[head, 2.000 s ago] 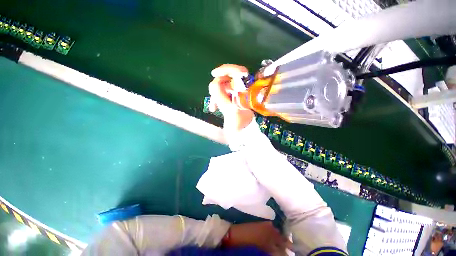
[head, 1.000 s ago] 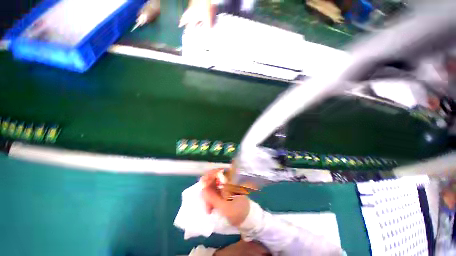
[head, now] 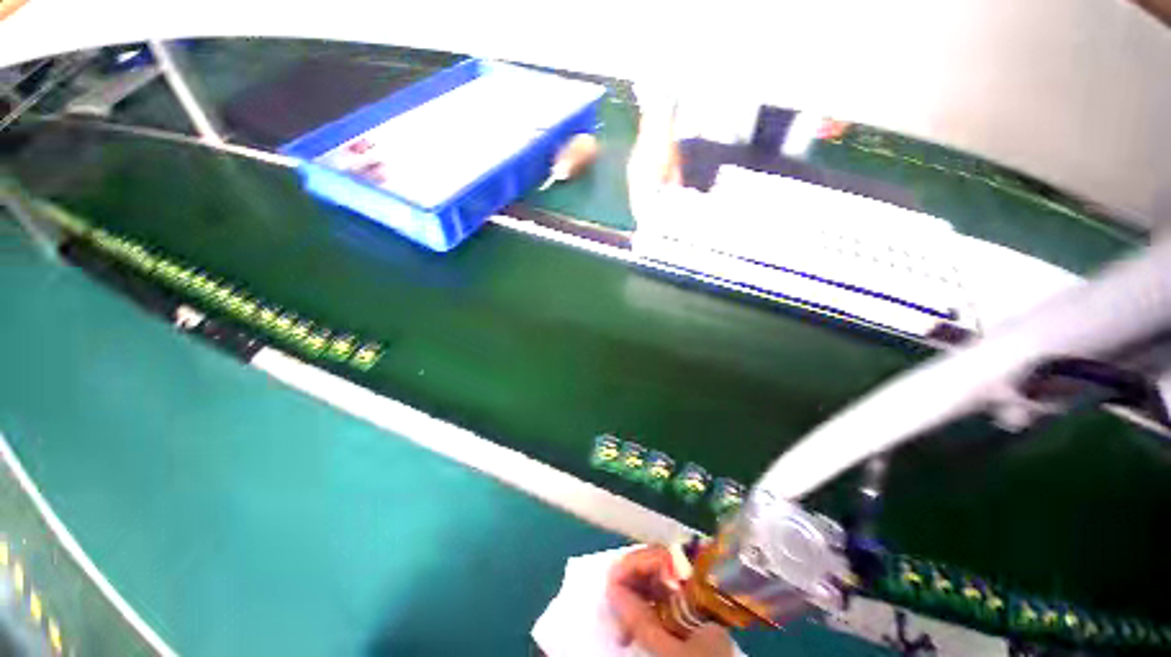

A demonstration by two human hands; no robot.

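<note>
My right hand (head: 652, 603) is at the bottom centre, its fingers closed around the orange-brown amber tool head (head: 709, 598). The silver-grey square end of the pneumatic cylinder (head: 794, 549) sits just right of it, joined to the head. A small pale spot shows at my fingertips; I cannot tell what it is. A white cloth or paper (head: 574, 606) lies beside and partly behind my hand. Small green circuit boards (head: 660, 467) stand in a row on the belt behind the tool. My left hand is not in view.
A thick white support arm (head: 927, 395) crosses from the right down to the cylinder. A pale rail (head: 462, 449) separates the dark green belt (head: 514, 347) from the teal bench (head: 257, 475). Across the belt are a blue tote (head: 443, 225), white housings (head: 822, 244) and a person's arm (head: 652, 161).
The view has swung to the left and up, so more belt and the whole tote show. My right hand and the tool now appear lower and further right. The left forearm has left the picture.
</note>
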